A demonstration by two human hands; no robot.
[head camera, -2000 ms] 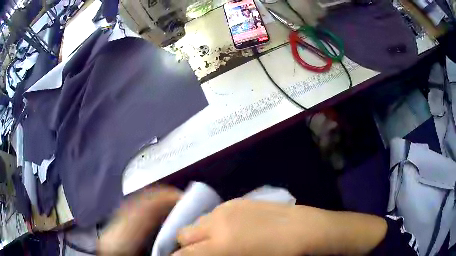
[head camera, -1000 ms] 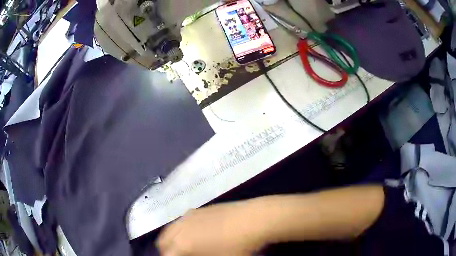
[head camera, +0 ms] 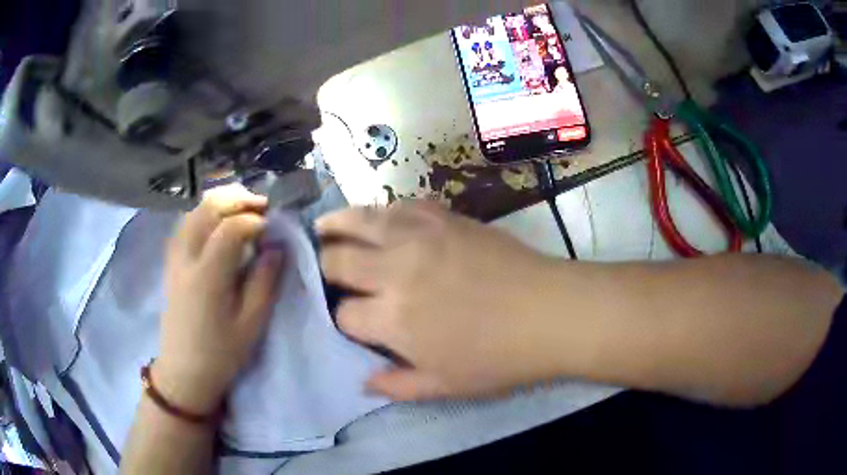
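A pale blue-white fabric panel [head camera: 288, 399] lies on the table in front of the sewing machine head [head camera: 102, 139], pale side up, with dark edge lines. My left hand [head camera: 218, 297], with a thin band at the wrist, pinches the fabric between thumb and fingers close to the needle area. My right hand [head camera: 418, 297] is just right of it, palm down, its bent fingers at the panel's right edge; both hands are slightly blurred. The needle tip is hidden behind my left fingers.
A smartphone [head camera: 525, 88] with a lit screen lies behind my right hand. Scissors with red and green handles [head camera: 657, 190] lie right of it. A black cable [head camera: 559, 218] runs from the phone under my right forearm. A small white-and-black device [head camera: 792, 39] is at the top right.
The view is closer to the machine. Both hands are now up at the machine head. The panel in front shows its pale side, where the dark side showed before.
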